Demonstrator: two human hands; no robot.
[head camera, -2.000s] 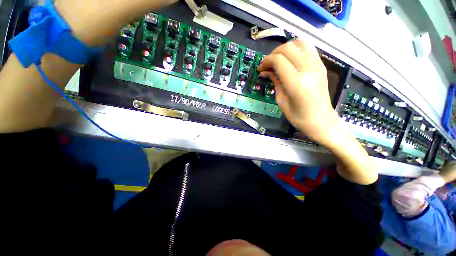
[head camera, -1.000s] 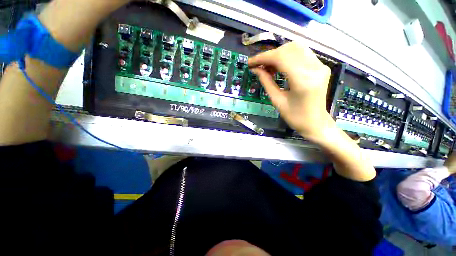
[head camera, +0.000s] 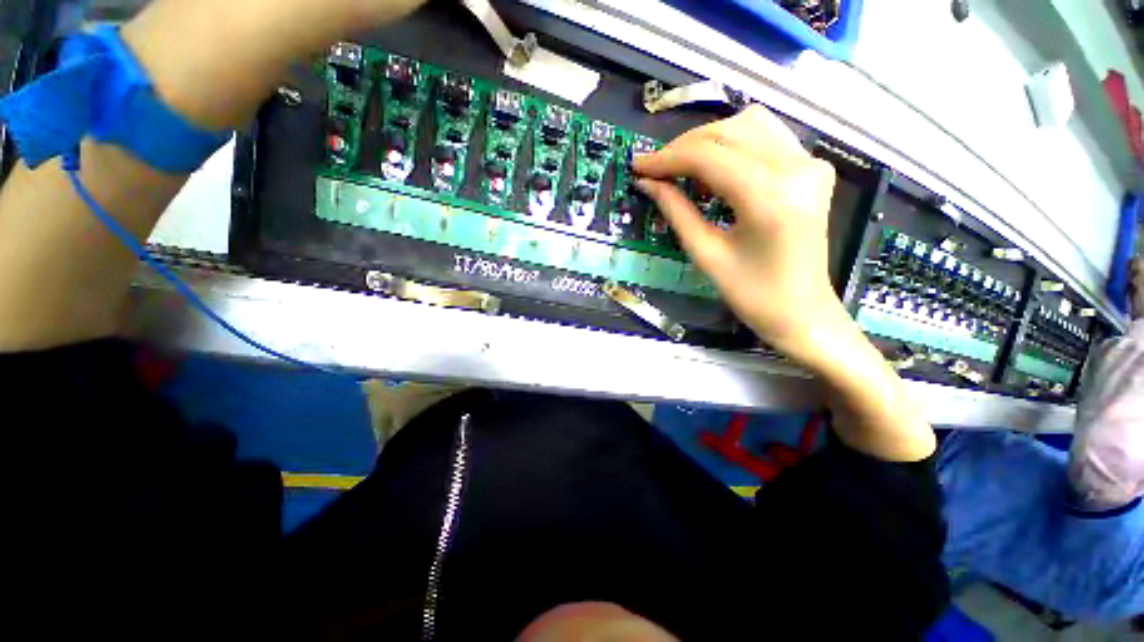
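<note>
A circuit board panel (head camera: 502, 232) of green boards side by side lies in a black solder pallet (head camera: 282, 188) in front of me. My right hand (head camera: 753, 207) is over its right part, thumb and forefinger nearly together at a board's upper half. Whether they pinch a small part cannot be told. My left forearm reaches across the upper left with a blue wrist strap (head camera: 138, 107); my left hand is cut off by the top edge. Pallet clips (head camera: 433, 295) lie on the near edge and a clip (head camera: 690, 94) on the far edge.
A silvery conveyor rail (head camera: 489, 351) runs along the near side. More pallets with boards (head camera: 941, 295) stand to the right. A blue parts bin (head camera: 822, 28) is at the top beyond the line. A person's sleeve (head camera: 1035, 527) is at the lower right.
The panel and pallet first shift left, then back right in view. My right hand has moved a little left along the boards. The other person's arm at right has moved.
</note>
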